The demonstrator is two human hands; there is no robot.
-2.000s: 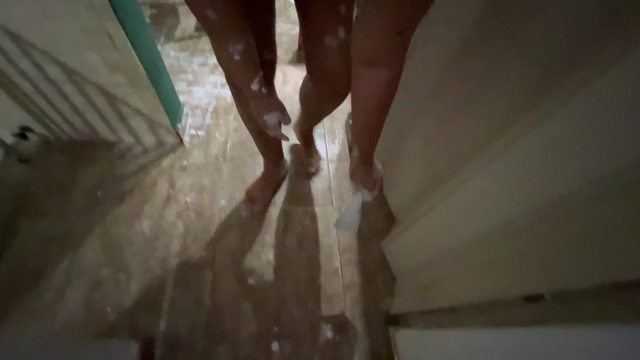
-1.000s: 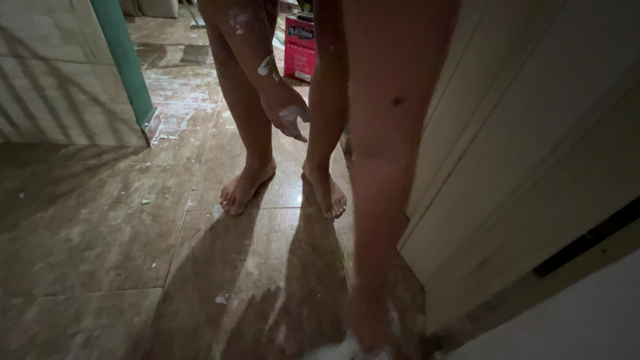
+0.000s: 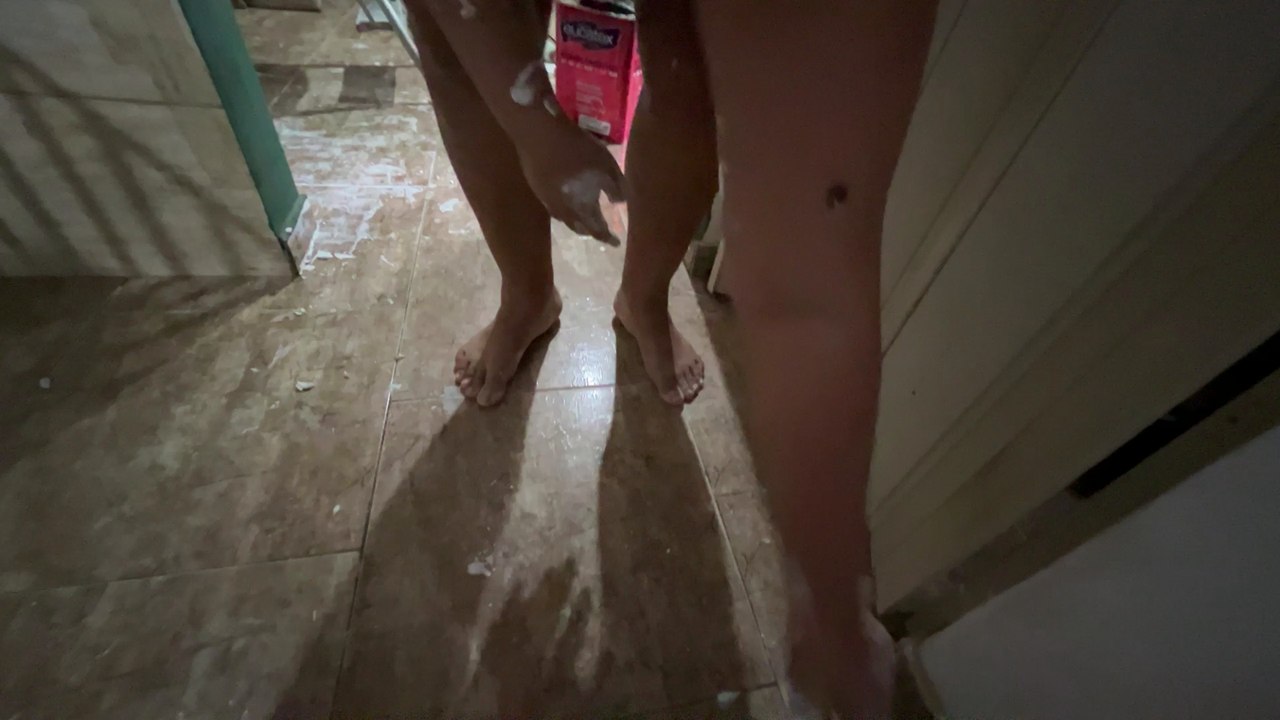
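Observation:
Bare legs with two bare feet (image 3: 510,345) stand on the tiled floor, toes toward the view. In front of them hangs my right hand (image 3: 580,190), smeared with white material; its thumb and fingers are apart, and nothing shows in it. At the right, my left arm reaches down close to the camera. My left hand (image 3: 840,650) is blurred at the bottom edge, near the base of the pale panelled surface, with a whitish patch by it; whether it holds anything cannot be told. A red container (image 3: 595,75) with printing stands behind the legs.
A pale panelled surface (image 3: 1000,250) runs along the right side. On the left is a wall end (image 3: 110,150) with green trim (image 3: 245,120). White smears (image 3: 350,200) and small pale crumbs (image 3: 304,386) lie on the brown floor tiles (image 3: 250,480).
My left hand was beside a foot with a pale, flat, scraper-like thing two seconds ago; it has since moved down to the bottom edge. The view has shifted, showing more of the red container.

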